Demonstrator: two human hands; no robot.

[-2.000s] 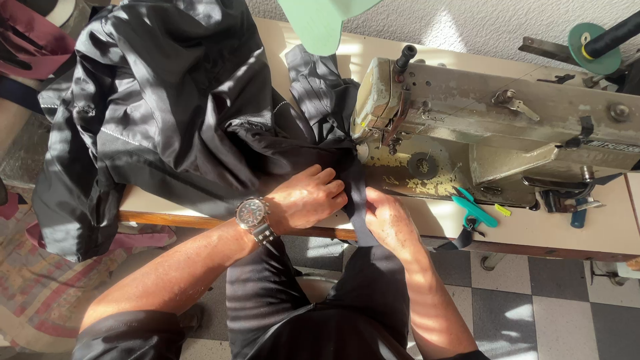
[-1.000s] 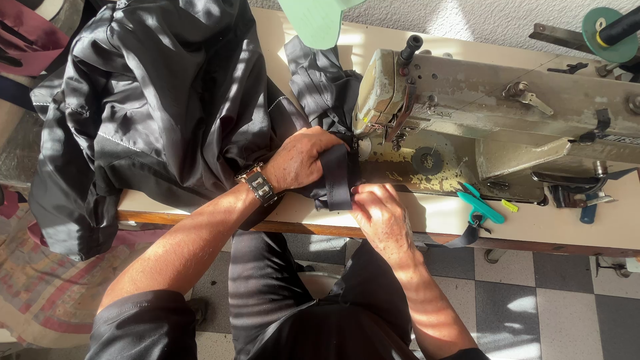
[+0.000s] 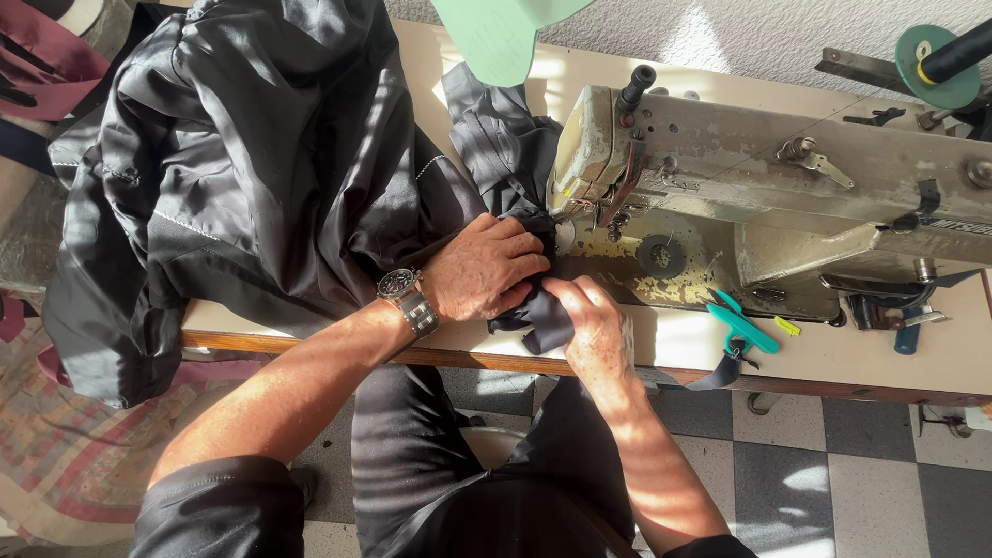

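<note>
A black satin-lined garment (image 3: 256,132) lies heaped over the left of the table, its narrower dark part (image 3: 496,139) beside the head of an industrial sewing machine (image 3: 697,155). My left hand (image 3: 488,267), a wristwatch on its wrist, presses down on dark cloth just left of the needle area. Between its thumb and fingers my right hand (image 3: 601,325) grips the edge of a bunched dark cloth piece (image 3: 542,322) near the table's front edge. Where the cloth meets the presser foot is hard to see. Teal thread snips (image 3: 740,325) lie right of my right hand.
A yellow-green piece (image 3: 787,325) lies beside the snips. A blue-handled tool (image 3: 907,333) is farther right. A green sheet (image 3: 496,39) hangs over the back of the table, and a black thread spool (image 3: 957,58) stands at the back right. The wooden table edge (image 3: 473,363) runs below my hands.
The dark strip that ran down toward my lap two seconds ago is now bunched on the table between my hands. My left hand has moved right since then.
</note>
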